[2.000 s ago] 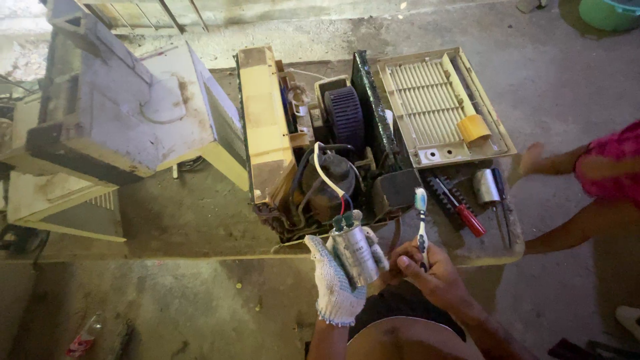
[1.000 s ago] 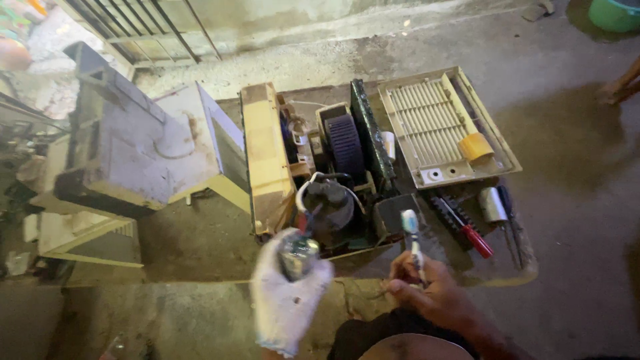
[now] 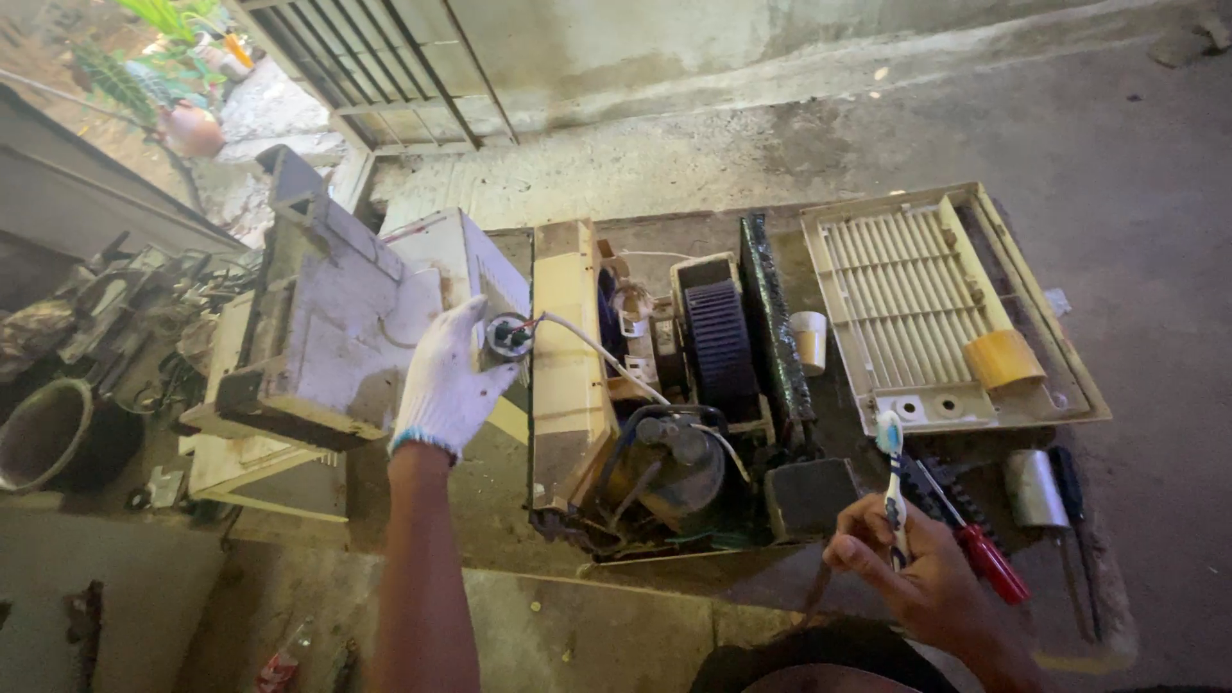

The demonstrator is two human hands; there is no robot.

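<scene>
My left hand (image 3: pixel 448 375), in a white knit glove, grips a metal capacitor (image 3: pixel 509 337) by its sides, with its terminal end facing up. A white cable (image 3: pixel 602 351) runs from it into the opened window air conditioner (image 3: pixel 664 385), whose dark blower wheel (image 3: pixel 717 342) and round compressor (image 3: pixel 679 472) show. My bare right hand (image 3: pixel 890 558) holds a toothbrush (image 3: pixel 894 481) upright, bristles at the top, near the unit's front right corner. Beside that hand lie a red-handled screwdriver (image 3: pixel 987 558), a silver cylinder (image 3: pixel 1035 489) and a dark-handled tool (image 3: pixel 1073 491).
A louvred plastic front grille (image 3: pixel 905 298) bears a roll of yellow tape (image 3: pixel 1004 359). Another roll (image 3: pixel 808 342) stands beside the coil (image 3: pixel 775 318). Casing panels (image 3: pixel 327 327) stand at the left, near a bucket (image 3: pixel 58 433) and piled scrap. A metal gate (image 3: pixel 385 67) is behind.
My left hand has carried the capacitor left, from in front of the air conditioner to beside its left edge. The toothbrush remains in my right hand. The view has shifted.
</scene>
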